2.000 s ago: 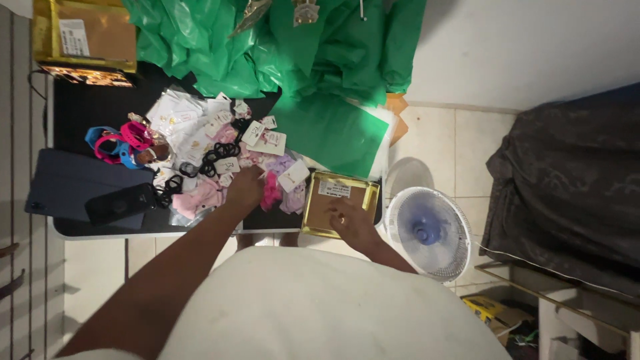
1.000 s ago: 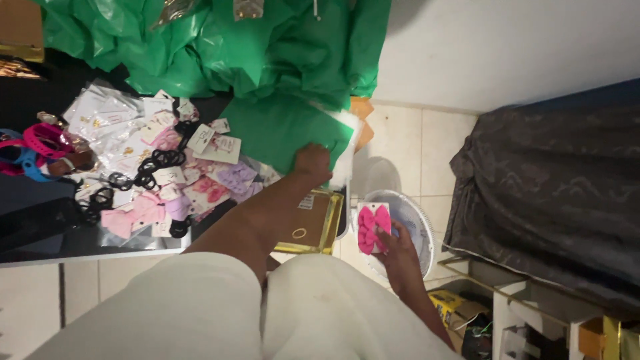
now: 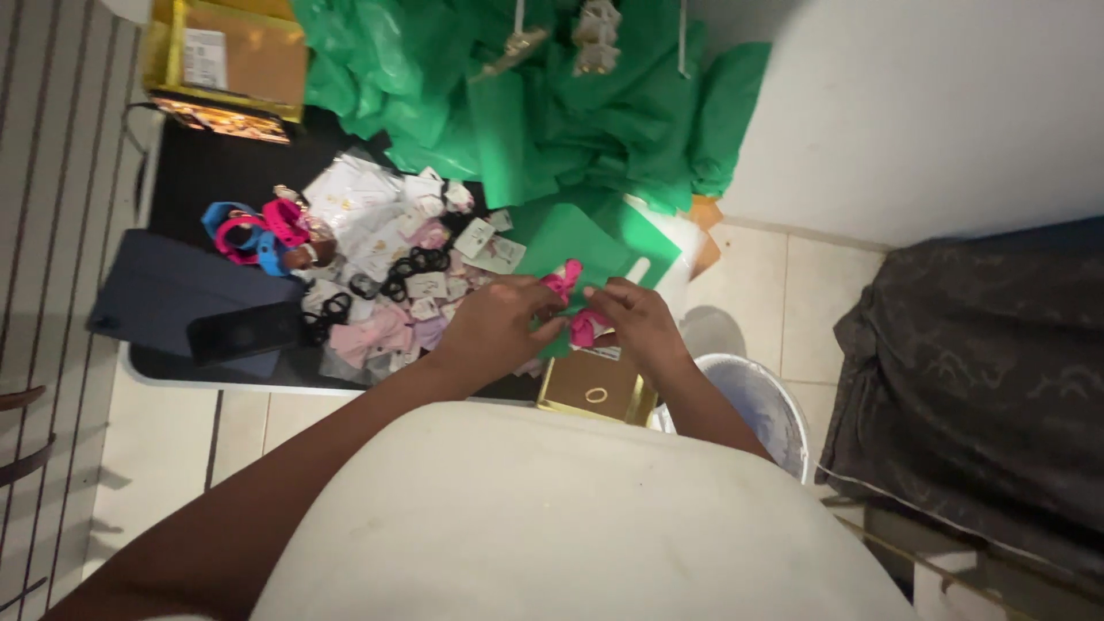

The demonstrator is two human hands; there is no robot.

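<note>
My left hand (image 3: 503,326) grips one pink fabric piece (image 3: 565,280), and my right hand (image 3: 636,321) grips another pink fabric piece (image 3: 590,329) beside it; both look like hair bows. A green plastic sheet (image 3: 552,237) lies beneath them. Just below my hands is a gold-edged box (image 3: 595,388) with a small ring-shaped item (image 3: 596,395) on its brown top. Left of my left hand spreads a pile of carded hair accessories: pink bows (image 3: 373,336), black hair ties (image 3: 405,274) and white cards (image 3: 427,285). My fingers partly hide both pink pieces.
Pink and blue watches (image 3: 276,235), a dark tablet case (image 3: 164,293) and a black phone (image 3: 246,333) lie on the black table (image 3: 198,172). Green plastic (image 3: 552,112) drapes the back. A white mesh bin (image 3: 798,423) stands at the right, near a dark cloth cover (image 3: 975,362).
My right hand, earlier over the bin with the pink bows, has moved left over the green sheet. My left hand has left the sheet's edge and now holds one of the pink pieces. The view has shifted.
</note>
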